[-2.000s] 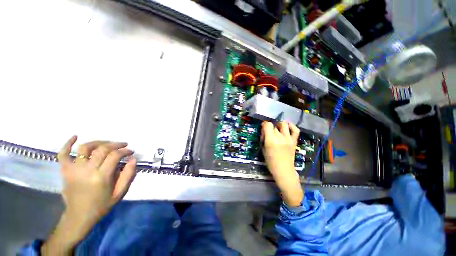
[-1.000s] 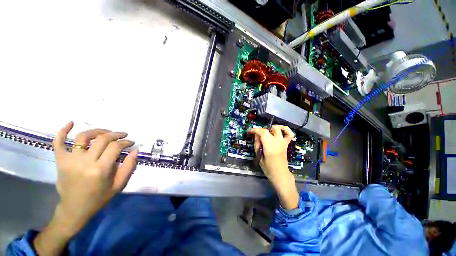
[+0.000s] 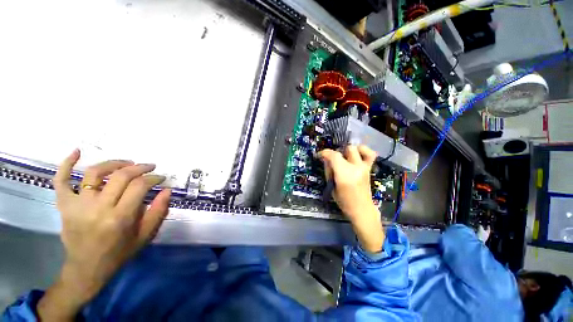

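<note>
A green circuit board (image 3: 298, 165) crowded with parts sits in a dark carrier (image 3: 276, 151) on the line. Two copper-orange wound rings (image 3: 331, 85) are at its far end, and a silver heatsink bar (image 3: 377, 139) crosses it. My right hand (image 3: 353, 182) is over the near half of the board, against the near side of the bar. Its curled fingers hold a slim black pen-like tool (image 3: 328, 188); the tip is hidden. My left hand (image 3: 112, 204) rests at the near conveyor rail (image 3: 207, 233), fingers spread and empty, a ring on one finger.
A pale scuffed bed (image 3: 138, 82) lies left of the carrier, bordered by a cross bar (image 3: 254, 107). A blue coiled hose (image 3: 447, 129) hangs on the right. Another person in a blue smock (image 3: 468, 270) is at the right. A second board (image 3: 411, 53) and a white fan (image 3: 518, 91) are beyond.
The view has shifted, so the board appears a little further right. My right hand has moved slightly over the board near the heatsink bar. My left hand stays at the rail.
</note>
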